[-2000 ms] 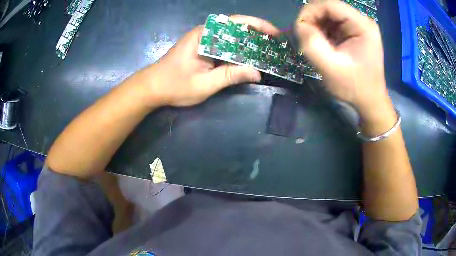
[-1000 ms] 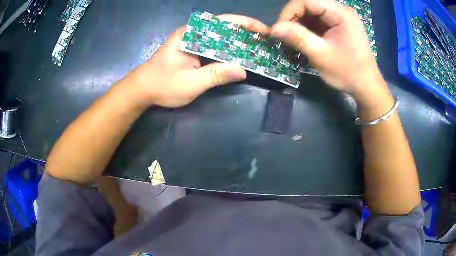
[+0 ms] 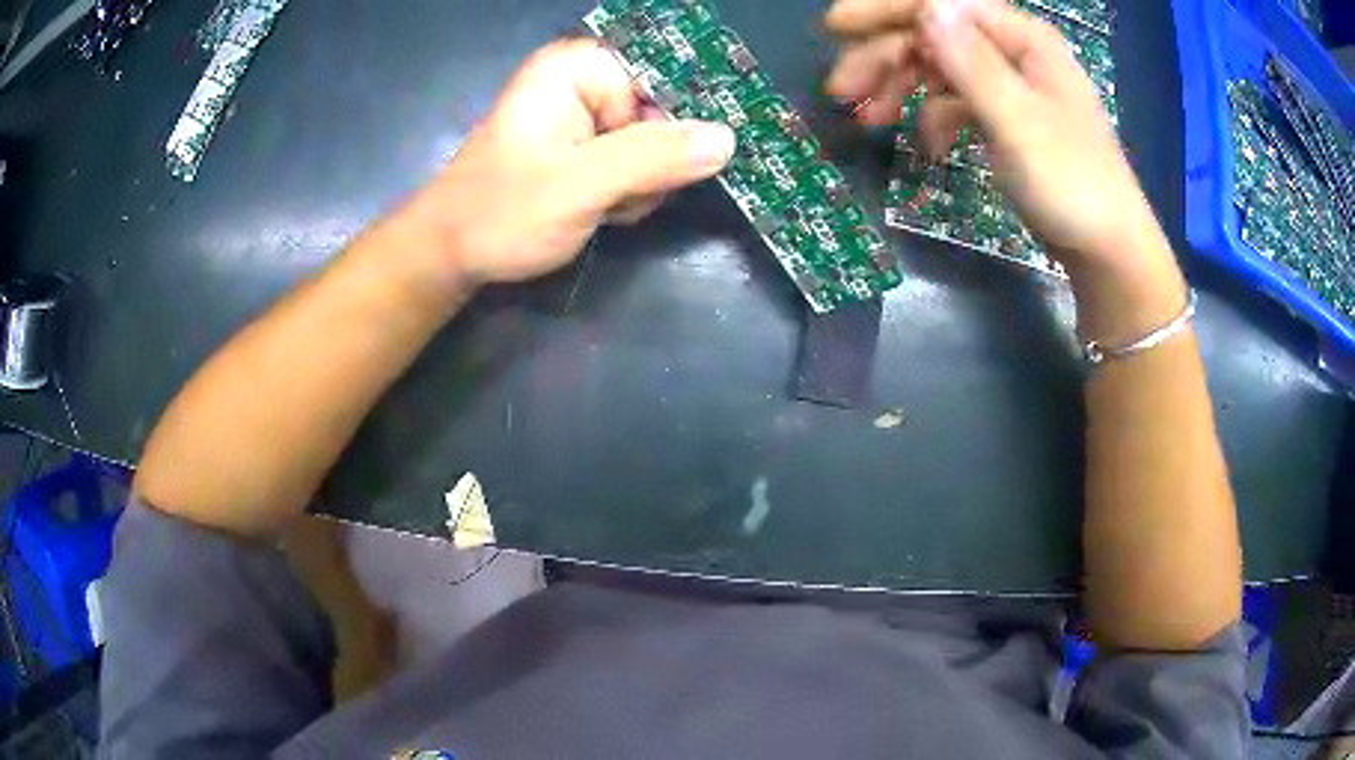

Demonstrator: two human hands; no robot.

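Note:
My left hand (image 3: 557, 171) grips the left edge of a green PCB panel (image 3: 788, 171) between thumb and fingers. The panel slants from upper left to lower right, its lower end over the top of a flat black pad (image 3: 840, 356) on the bench. My right hand (image 3: 988, 112) is raised to the right of the panel, not touching it, its fingers curled and a bit blurred; whether something tiny is between the fingertips cannot be told. Laid-out PCB panels (image 3: 959, 201) lie on the bench under and beside my right hand, partly hidden by it.
A blue parts bin (image 3: 1216, 164) with green panels stands at the right. A narrow board strip (image 3: 213, 97) and dark leads (image 3: 107, 37) lie at the upper left. A solder spool (image 3: 27, 339) is at the left edge. A cream scrap (image 3: 468, 509) lies at the front edge.
The held panel has turned steeper, its right end swinging down toward me. My right hand has moved off it, up and right, uncovering more of the laid-out panels.

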